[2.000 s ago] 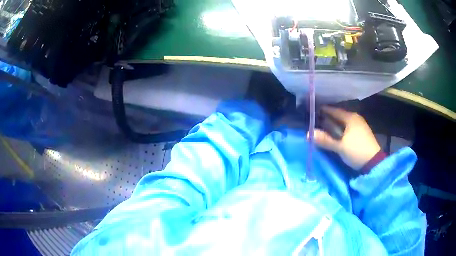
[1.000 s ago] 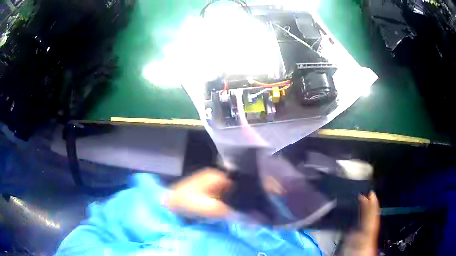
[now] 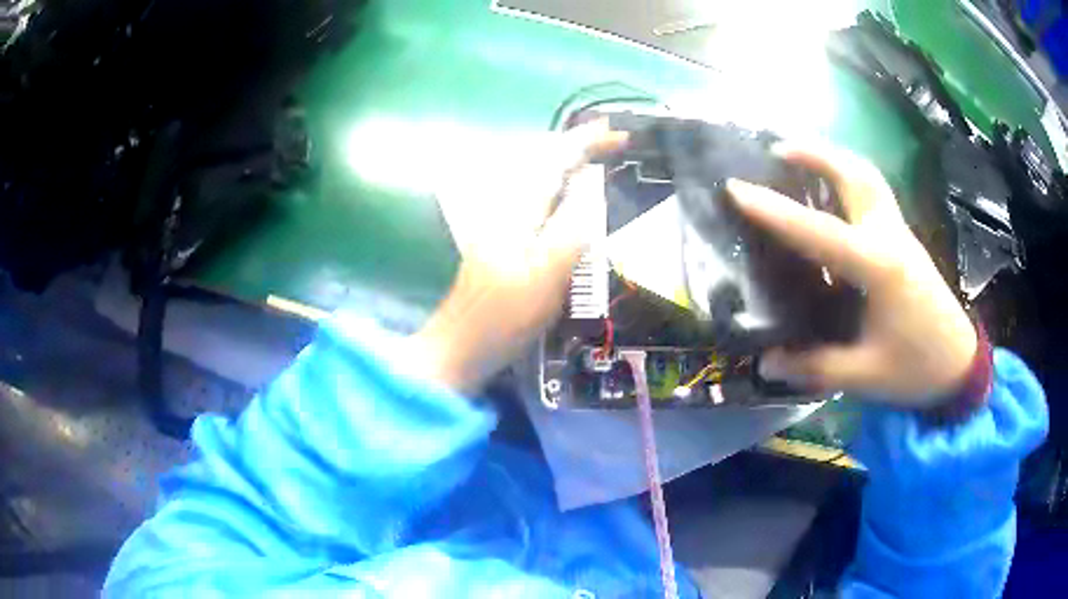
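The open unit [image 3: 555, 380] lies on a white sheet [image 3: 597, 462] at the bench edge, with wires and a board along its near side. My right hand [image 3: 873, 275] grips a dark, glossy black cover [image 3: 808, 263] held tilted over the unit's right half, fingers spread across it. My left hand [image 3: 515, 269] lies along the unit's left side, fingertips at its far left corner; whether it grips anything is unclear. A pink-purple cord [image 3: 650, 468] runs from the unit's front toward my lap. A black cable loop [image 3: 603, 96] shows behind the far left corner.
Green bench top [image 3: 387, 94] with bright glare. A flat dark panel [image 3: 609, 21] with a pale border lies beyond the unit. A large heap of black parts [image 3: 105, 117] is at the left, and more black parts [image 3: 984, 222] are at the right.
Both hands have risen from below the bench edge to the unit. The dark cover, blurred near my lap before, is now over the unit's right half. The view has shifted.
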